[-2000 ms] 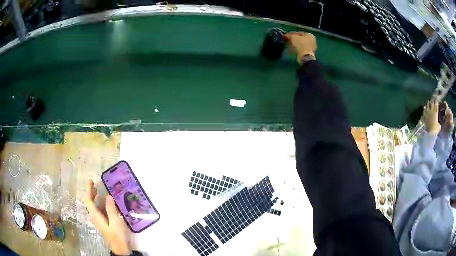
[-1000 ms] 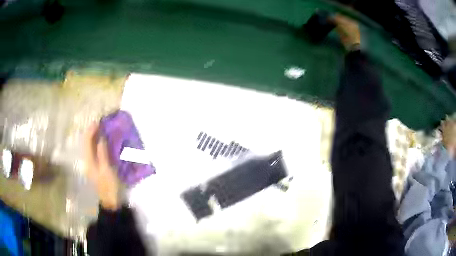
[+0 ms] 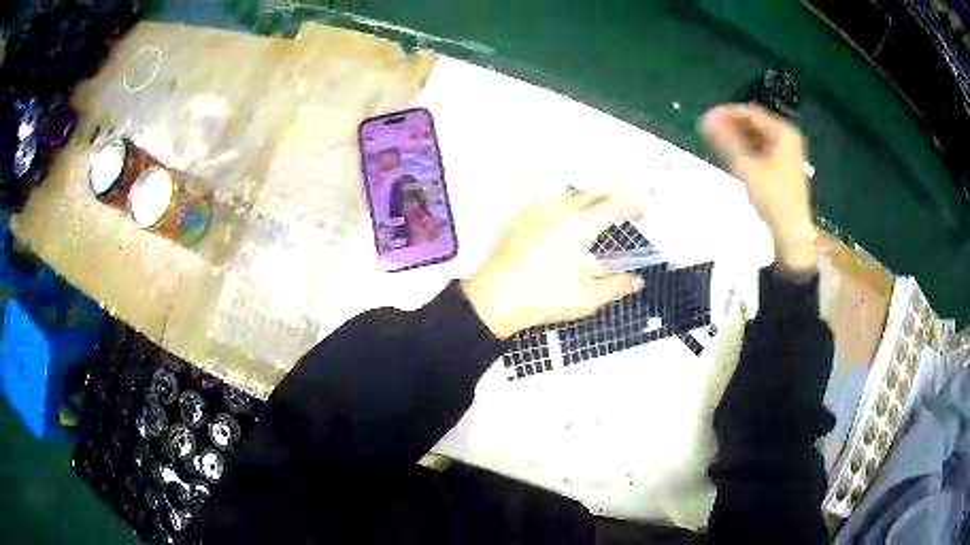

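Observation:
Black pad sheets [image 3: 628,314] with pale grid lines lie on the white work sheet [image 3: 574,426]. My left hand [image 3: 553,261] is spread over the upper left part of the pad sheets and hides some of it; its fingers are apart. My right hand [image 3: 764,160] is blurred, raised near the edge of the green belt [image 3: 659,64]; whether it holds a small thing cannot be told. A black cylindrical unit [image 3: 774,92] stands on the belt just beyond my right hand. The smartphone [image 3: 407,190] lies on the white sheet with its screen lit pink-purple.
Two cans [image 3: 152,196] lie on the worn bench [image 3: 255,117] at left. Many round black parts [image 3: 181,436] stand below the bench at lower left, beside a blue stool [image 3: 27,367]. A strip of round discs [image 3: 883,405] and a person's grey sleeve [image 3: 925,458] are at right.
The view has turned. My left hand has left the phone and moved right onto the pad sheets. My right hand has come back from the black unit toward the bench.

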